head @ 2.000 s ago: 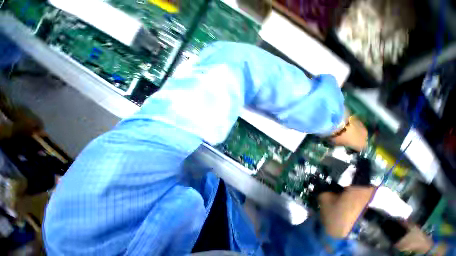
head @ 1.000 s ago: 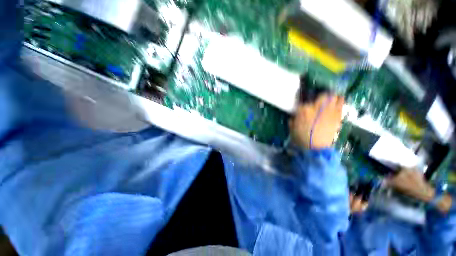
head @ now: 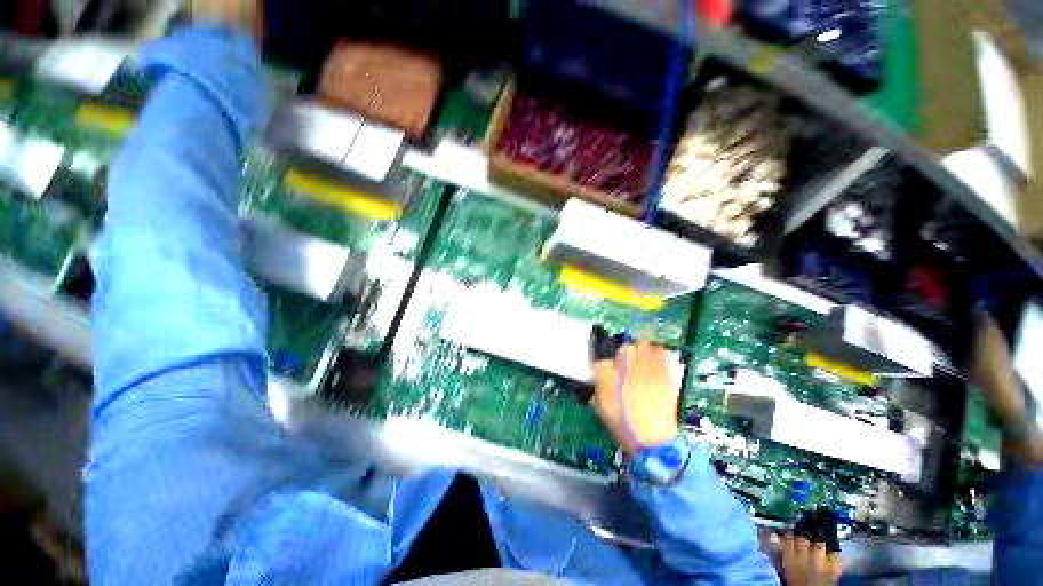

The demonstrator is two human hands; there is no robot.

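A green circuit board (head: 503, 406) lies before me, with a long white-silver heatsink (head: 515, 332) and a silver block with a yellow base (head: 629, 263) at its far side. My right hand (head: 641, 389), with black finger covers and a blue wrist band, rests over the board at the heatsink's right end. Its fingertips are blurred and I cannot tell if they hold a part. My left arm reaches far forward at the left. My left hand (head: 227, 12) is mostly cut off by the top edge, so its fingers do not show.
More boards lie left and right in the row, along a metal rail (head: 492, 452). Beyond are a red-parts bin (head: 578, 149), a cream-parts bin (head: 726, 166) and a copper-brown bin (head: 381, 86). At the right are another person's hand (head: 810, 559) and arm (head: 1018, 481).
My left arm has swung up and forward from the left side. My right hand remains at the heatsink's right end. The view has turned, showing more of the bins.
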